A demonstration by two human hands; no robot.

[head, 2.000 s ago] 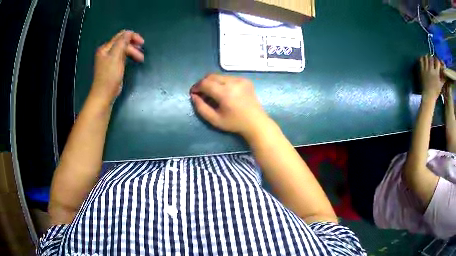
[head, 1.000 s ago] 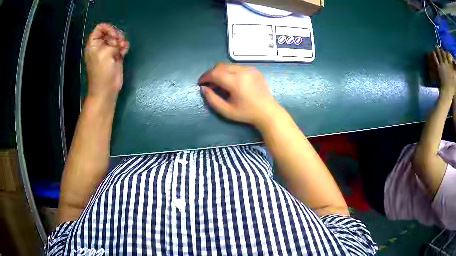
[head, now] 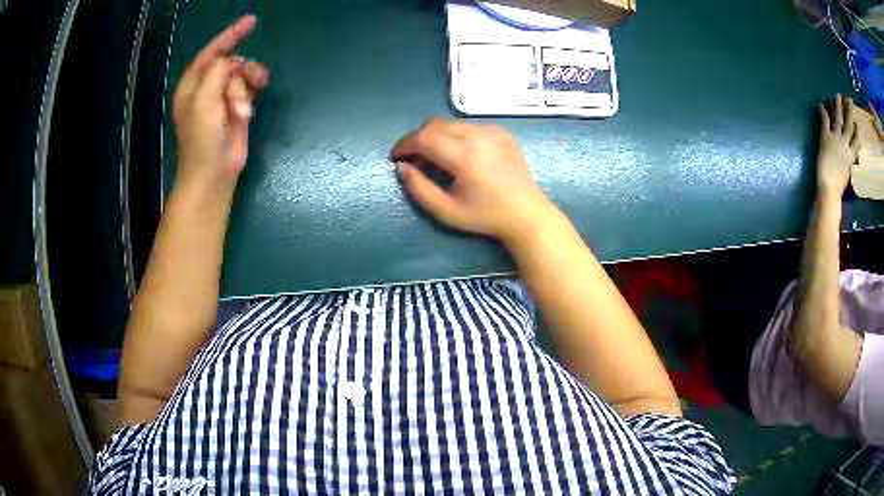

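A white digital bench scale lies on the dark green bench top at the upper middle. A brown carton rests over its rear plate, mostly cut off by the top edge. My left hand is raised at the upper left, away from the scale, empty, with the index finger extended and the others partly bent. My right hand is just in front of the scale, below its front edge. Its fingers are curled, with a gap between thumb and fingers and nothing seen in it.
The glossy green bench top has its front edge close to my body. At the right, another person's hand touches a brown carton piece. Blue item and cables lie behind it. Metal rails and brown cartons are at the left.
My left hand has opened from a loose curl, its index finger now extended. My right hand keeps its curled pose. The view has shifted slightly. The other person's hand now lies by a brown carton piece.
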